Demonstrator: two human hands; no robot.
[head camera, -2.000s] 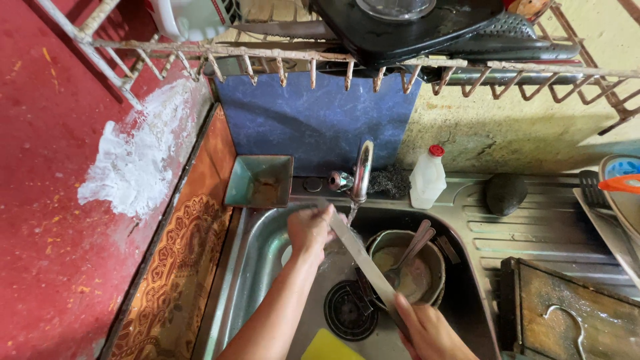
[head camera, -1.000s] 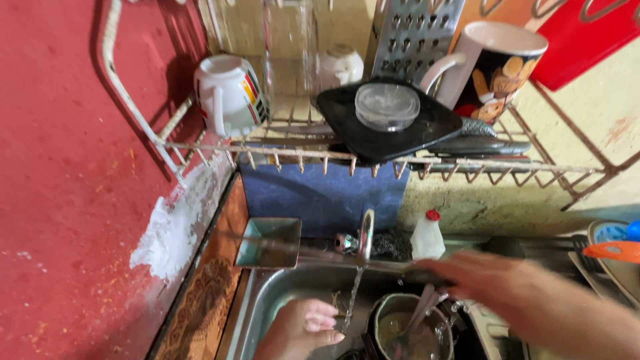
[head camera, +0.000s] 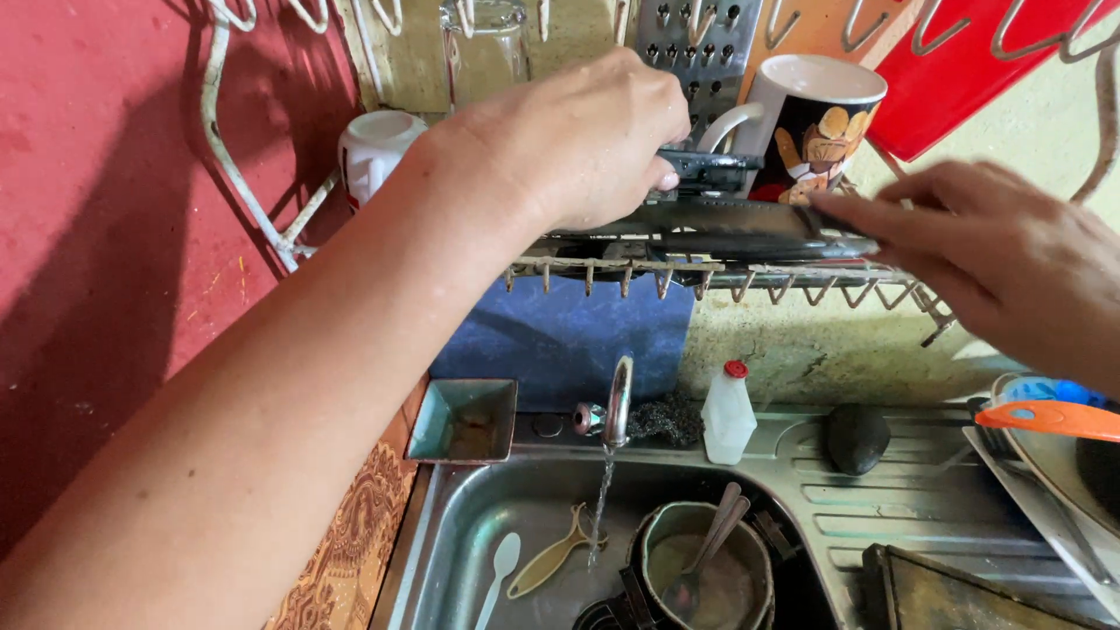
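Note:
My left hand (head camera: 604, 140) reaches up to the wire dish rack (head camera: 591, 273) and grips a black plastic item (head camera: 713, 166), mostly hidden by the hand. My right hand (head camera: 989, 236), blurred, has its fingertips at the right end of a long dark knife-like utensil (head camera: 744, 227) lying along the rack; its grip is unclear. Below, water runs from the tap (head camera: 619, 402) into the steel sink (head camera: 464, 499). In the sink are a white plastic spoon (head camera: 500, 564), a yellowish peeler (head camera: 551, 560) and a pot (head camera: 652, 542) of cloudy liquid holding metal cutlery.
The rack holds a white cup (head camera: 376, 153), a printed mug (head camera: 818, 122), a drinking glass (head camera: 486, 61) and a grater (head camera: 696, 52). Behind the sink stand a square dish (head camera: 464, 420) and a red-capped bottle (head camera: 729, 416). A dark stone-like object (head camera: 857, 437) rests on the drainboard.
My left hand has risen from the sink to the rack and taken hold of the black item. The right hand has also moved up to the rack. The view has tilted upward since the first frame.

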